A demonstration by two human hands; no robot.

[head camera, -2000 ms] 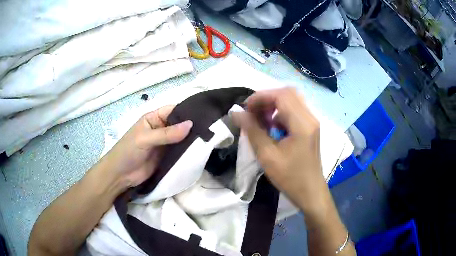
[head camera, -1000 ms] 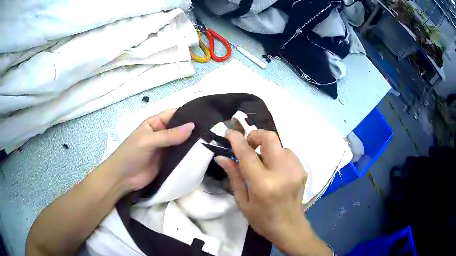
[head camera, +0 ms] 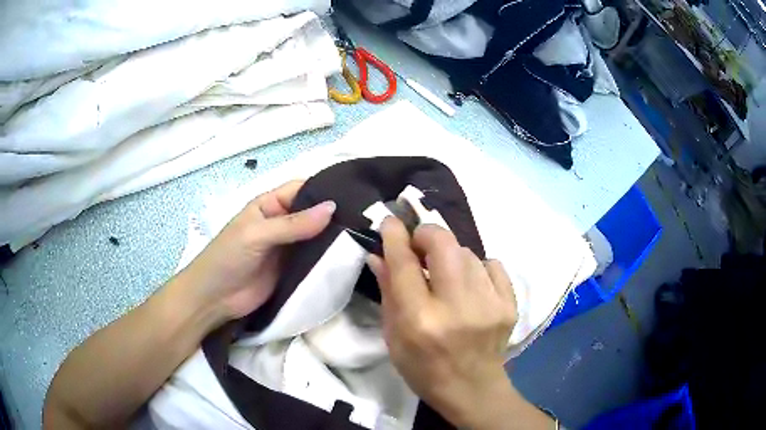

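White trousers (head camera: 315, 290) lie in front of me with a dark waistband (head camera: 369, 178) forming an open ring. My left hand (head camera: 252, 248) grips the waistband's left side, thumb on top. My right hand (head camera: 445, 311) is inside the ring at its upper right, closed around dark thread snips (head camera: 364, 240). Only the snips' blades show, pointing left at the edge where white cloth meets the waistband; the rest is hidden in the palm. Short dark belt loops show near the right fingers, and another belt loop (head camera: 342, 411) is at the bottom.
Stacked white trousers (head camera: 168, 101) fill the upper left. Scissors with red and yellow handles (head camera: 375, 76) and a slim white-handled tool (head camera: 430, 97) lie behind. Dark and white garments (head camera: 521, 76) are heaped at upper right. A blue bin (head camera: 630, 243) stands beyond the table's right edge. Dark scraps lie at left.
My right hand came down and left from the ring's upper right, bringing the snips to the waistband edge; over the last second it moved only slightly. My left hand keeps its grip.
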